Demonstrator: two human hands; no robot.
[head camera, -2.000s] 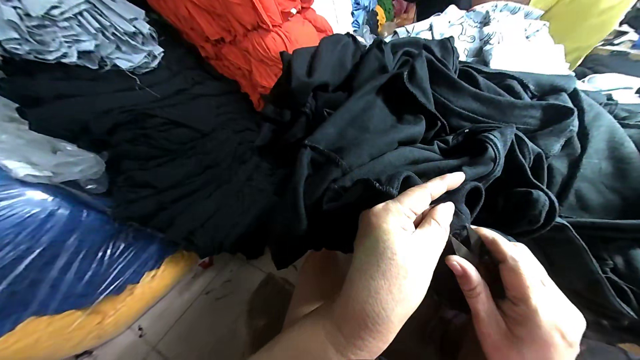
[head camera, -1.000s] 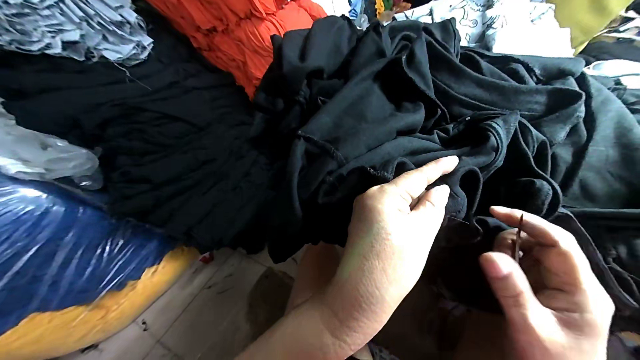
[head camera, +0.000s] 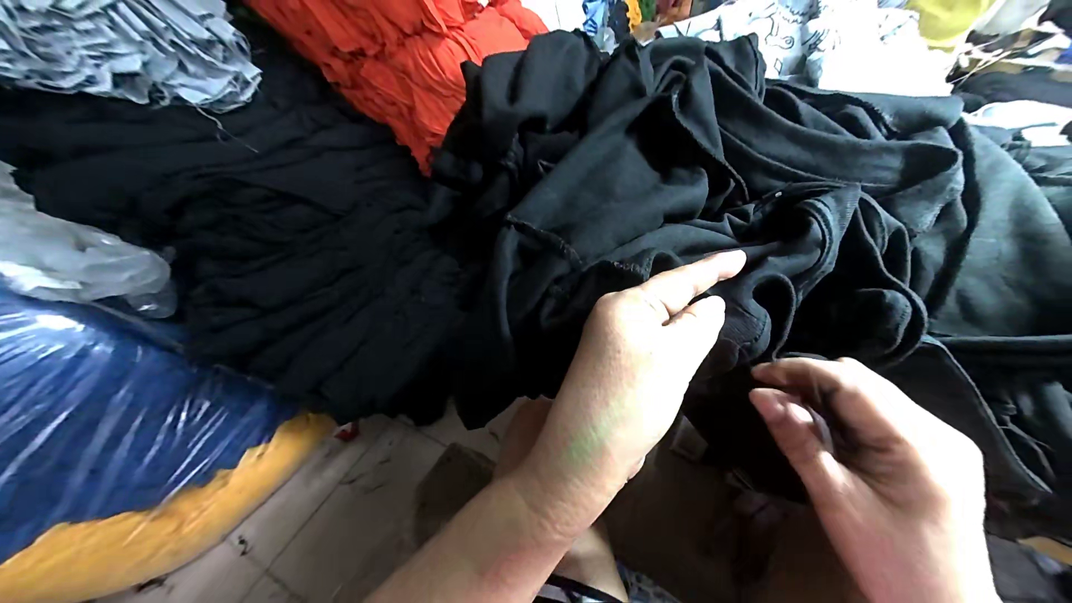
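Observation:
A heap of black fabric garments (head camera: 620, 176) with overlocked seams fills the middle. My left hand (head camera: 645, 352) lies on its near edge, index finger stretched over the cloth and the thumb side hidden; the cloth seems pinched there. Just right of it is my right hand (head camera: 846, 444), with thumb and index finger close together beside the cloth's lower edge. A thin dark item, partly hidden, sits within the curled fingers of the right hand; its kind is not plain.
Gathered black cloth (head camera: 318, 276) lies left of the heap, with orange-red cloth (head camera: 402, 67) and grey cloth (head camera: 142, 50) behind. At left is a blue bundle in clear plastic (head camera: 109, 419) over yellow material (head camera: 176, 536). Tiled floor (head camera: 335, 502) shows below.
My right hand moved away from the cloth with a thin dark item raised between its fingers, then came back toward the cloth's edge. The left hand has stayed on the cloth.

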